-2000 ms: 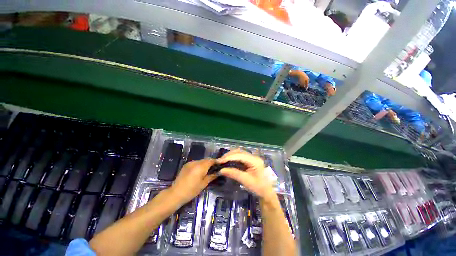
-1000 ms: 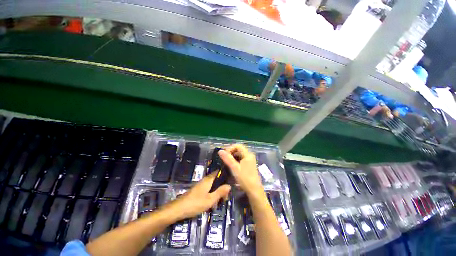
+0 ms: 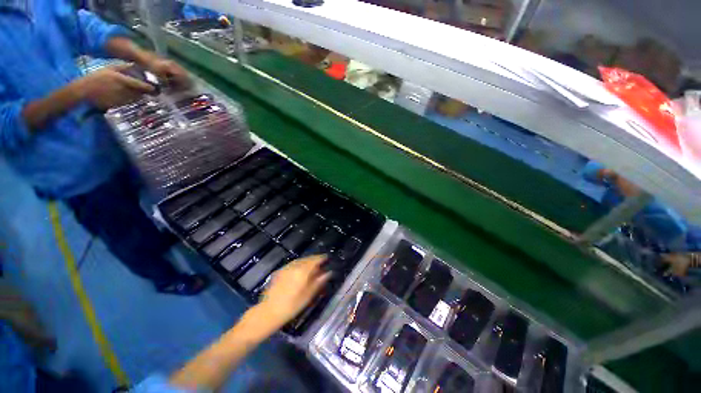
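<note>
My left hand [image 3: 294, 288] reaches over the right part of the black blister tray [image 3: 265, 157]. Its fingertips are down at the dark pockets, and I cannot tell whether they grip a cover. Dark grey back covers [image 3: 231, 252] lie in rows in this tray. Right beside it is the clear blister tray [image 3: 317, 347], with black phones in two rows. A phone body [image 3: 356, 338] in its near row shows a silvery-white label. A darker phone [image 3: 471, 318] lies in the far row. My right hand is not in view.
A person in a blue smock [image 3: 46, 92] stands at the left, hands over tall stacked clear trays [image 3: 181, 146]. The green conveyor belt [image 3: 338, 157] runs behind the trays. A white overhead shelf [image 3: 430, 57] crosses above. Another person's hand [image 3: 676, 265] is at the far right.
The view has swung left. My left hand has left the clear tray and is now over the black tray. My right hand has gone out of view. The person at the left has come into view.
</note>
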